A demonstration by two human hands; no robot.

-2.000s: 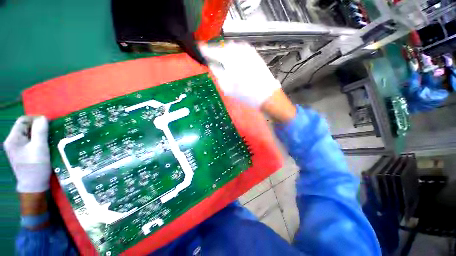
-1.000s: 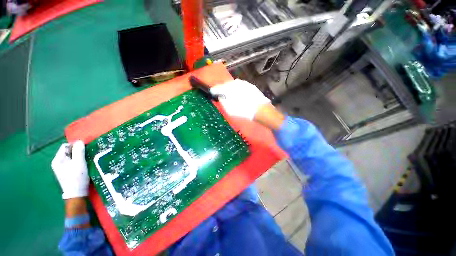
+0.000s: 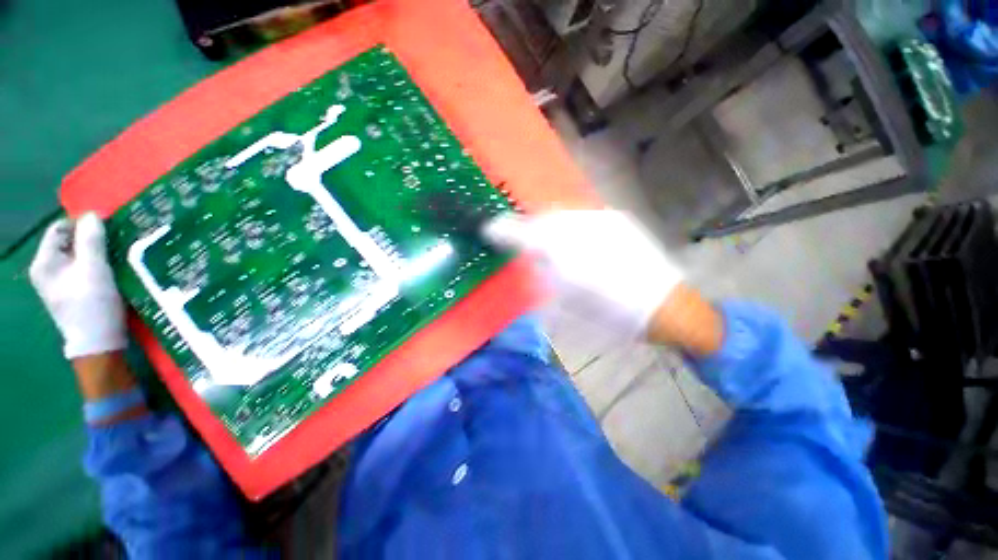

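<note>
A green circuit board (image 3: 263, 252), solder side up with a broad white angular track, lies on an orange-red mat (image 3: 438, 339). My left hand (image 3: 79, 287), in a white glove, is at the left edge of the board and mat, its fingers at the corner. My right hand (image 3: 596, 268), in a white glove and blurred, is over the right edge of the board. It holds a dark, blurred brush (image 3: 465, 222) over the board's right part. Whether the bristles touch the board cannot be told.
A black box (image 3: 235, 24) sits beyond the mat, cut off by the top edge. Green bench top (image 3: 55, 120) lies at left. A grey metal frame (image 3: 815, 208) stands on the floor at right. A person's blue sleeve and another green board (image 3: 925, 93) are at upper right.
My right hand has moved with the brush from the board's far right corner nearer to me, along its right side. My left hand stays at the left edge. The view has shifted.
</note>
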